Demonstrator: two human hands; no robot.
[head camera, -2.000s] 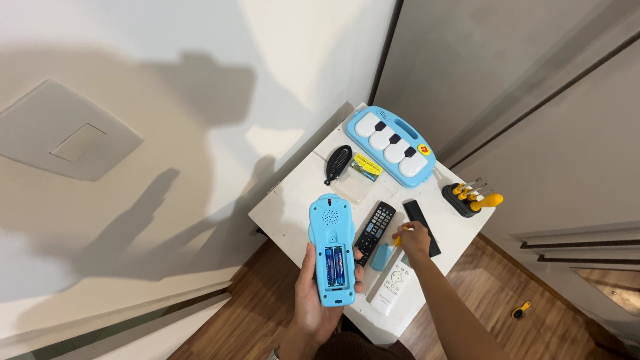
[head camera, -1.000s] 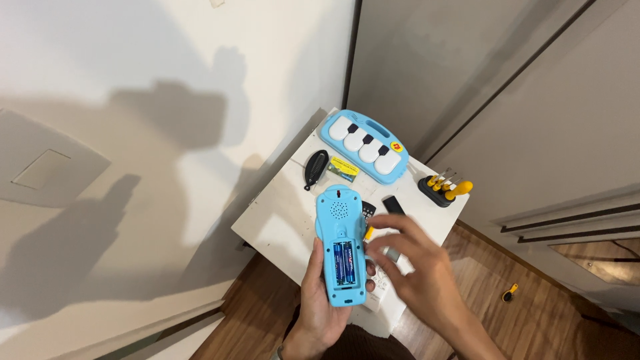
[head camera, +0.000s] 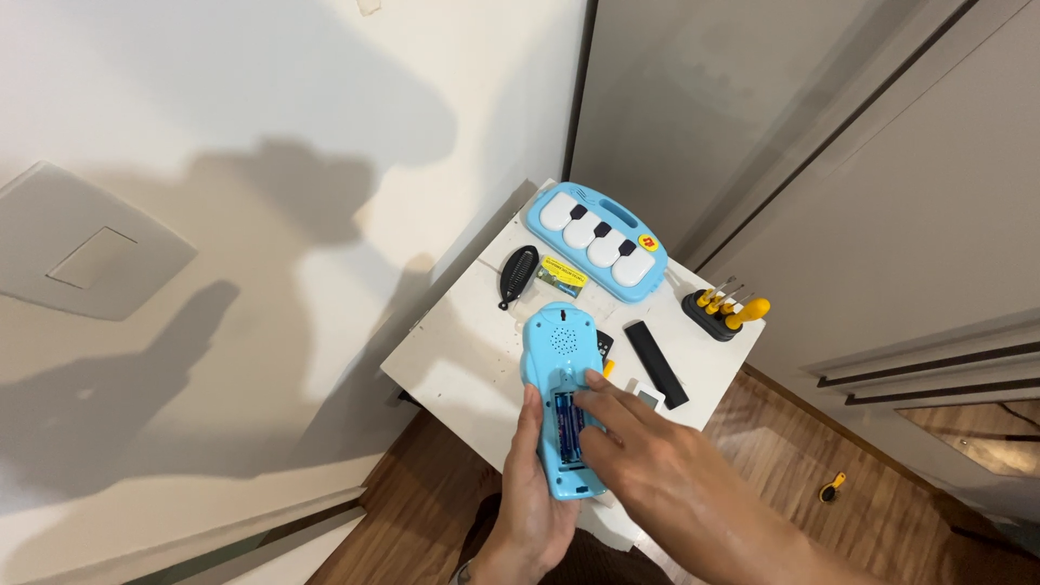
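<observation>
A light-blue plastic toy handset (head camera: 563, 349) lies back side up in my left hand (head camera: 532, 496), its speaker holes toward the far end. Blue batteries (head camera: 567, 429) sit in its uncovered battery compartment. My right hand (head camera: 650, 447) reaches over from the right, fingertips at the upper edge of the compartment; whether it holds something small is hidden. Just right of the handset, partly covered, are a yellow item (head camera: 608, 369) and a black remote control (head camera: 604, 345). A white remote control (head camera: 648, 396) with a small display shows beyond my right hand.
On the white table (head camera: 455, 357) lie a light-blue toy piano (head camera: 597, 241), a black hair clip (head camera: 517, 275), a yellow-green packet (head camera: 561, 277) and a black bar-shaped object (head camera: 656, 364). A black stand (head camera: 710, 317) holds yellow-handled screwdrivers. A yellow-and-black object (head camera: 832, 487) rests on the wooden floor.
My right hand has moved from beside the remotes on the table to the handset's battery compartment. My left hand has kept hold of the handset.
</observation>
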